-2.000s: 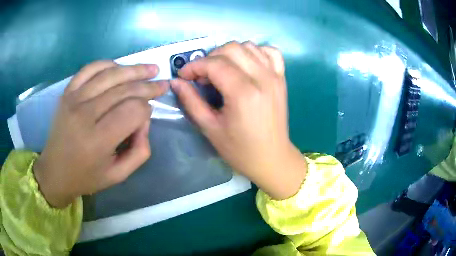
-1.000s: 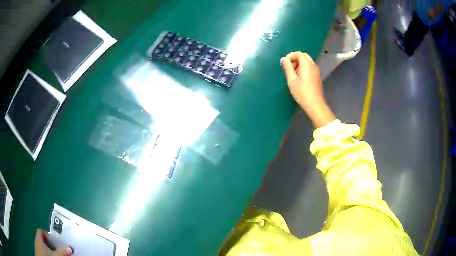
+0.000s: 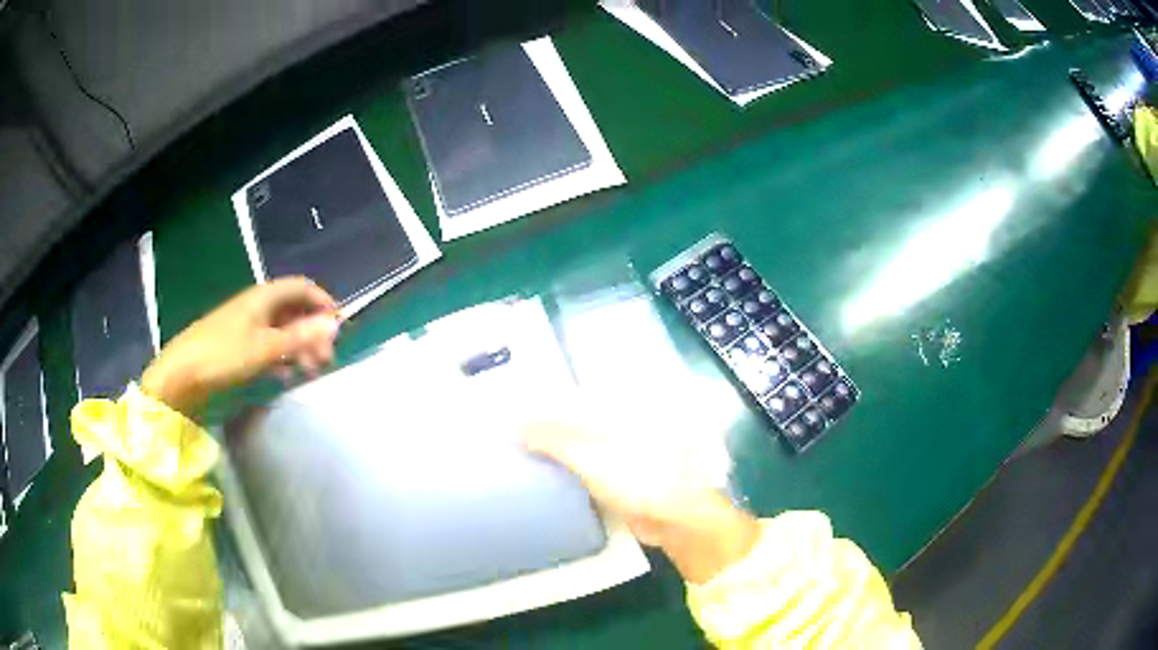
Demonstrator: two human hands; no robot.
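Observation:
A tablet back cover (image 3: 419,521) lies on a white paper sheet (image 3: 470,618) right in front of me, with strong glare across it. Its dark camera area (image 3: 486,362) is near the top right corner. My left hand (image 3: 254,340) is over the top left corner, fingers curled; I cannot tell whether it holds anything. My right hand (image 3: 641,489), blurred and washed out by glare, lies at the right edge of the cover and paper; its grip is unclear. A tray of black lens covers (image 3: 762,343) lies to the right on the green bench.
Clear glossy liner (image 3: 616,324) lies between the cover and the tray. Housings on white sheets (image 3: 502,133) line the darker green conveyor (image 3: 381,95) behind. Small clear scraps (image 3: 940,343) lie farther right. Another person's yellow sleeve (image 3: 1147,146) shows at the right edge.
The view has swung back left from the floor side. My right hand has come from the air beside the bench to the cover's right edge. The cover now shows nearly whole.

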